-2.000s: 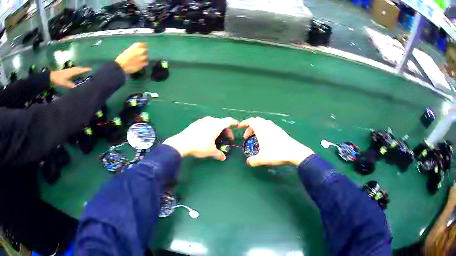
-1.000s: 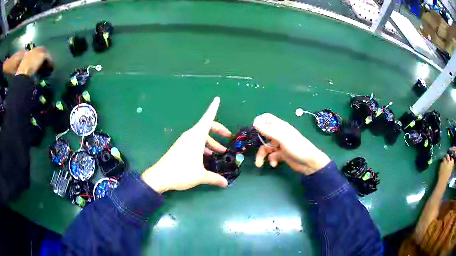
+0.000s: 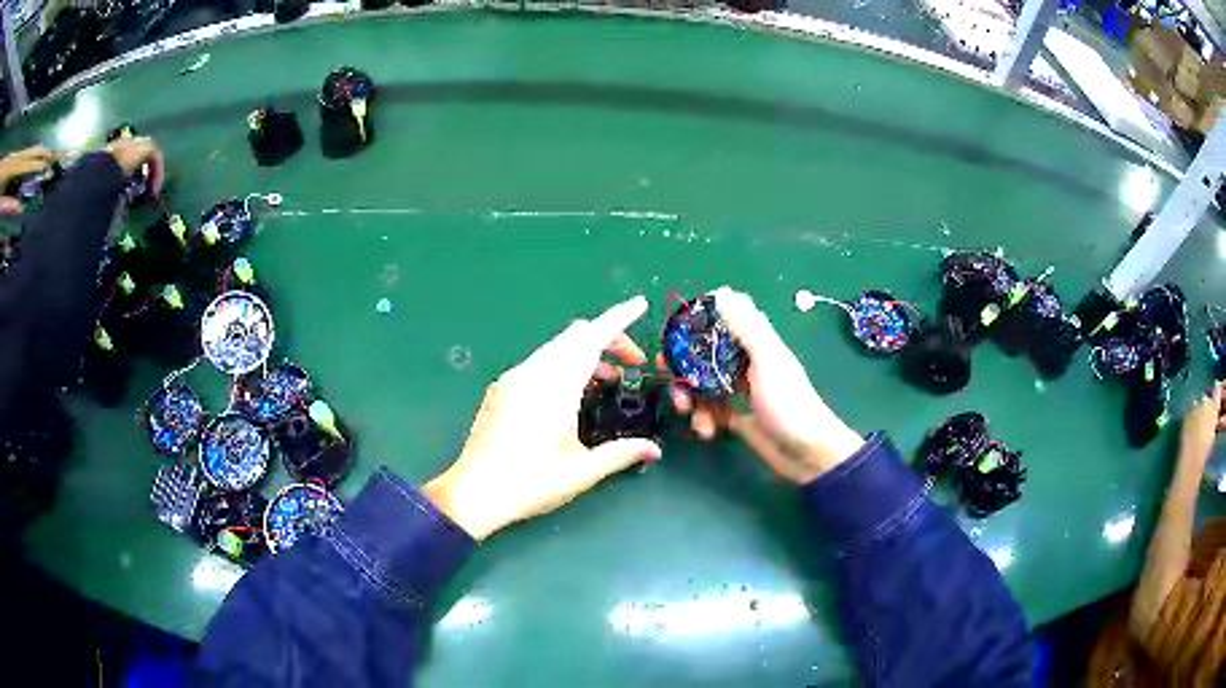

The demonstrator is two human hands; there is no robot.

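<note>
My left hand is around a black housing at the centre, with its opening facing up and the thumb on its near side. My right hand holds a round LED circuit board, blue-silver and speckled, tilted up beside and just above the housing. Thin red wires show between board and housing. The right fingertips are partly hidden behind the board.
Boards and black units lie in a left pile, with a gridded block. Two black units are on the far strip. At right lie a board with a white-ended lead, a housing and several units. Other people's hands show at both sides.
The board in my right hand has been raised and turned so its speckled face shows. My left hand stays around the housing. The two far-strip units appear further right.
</note>
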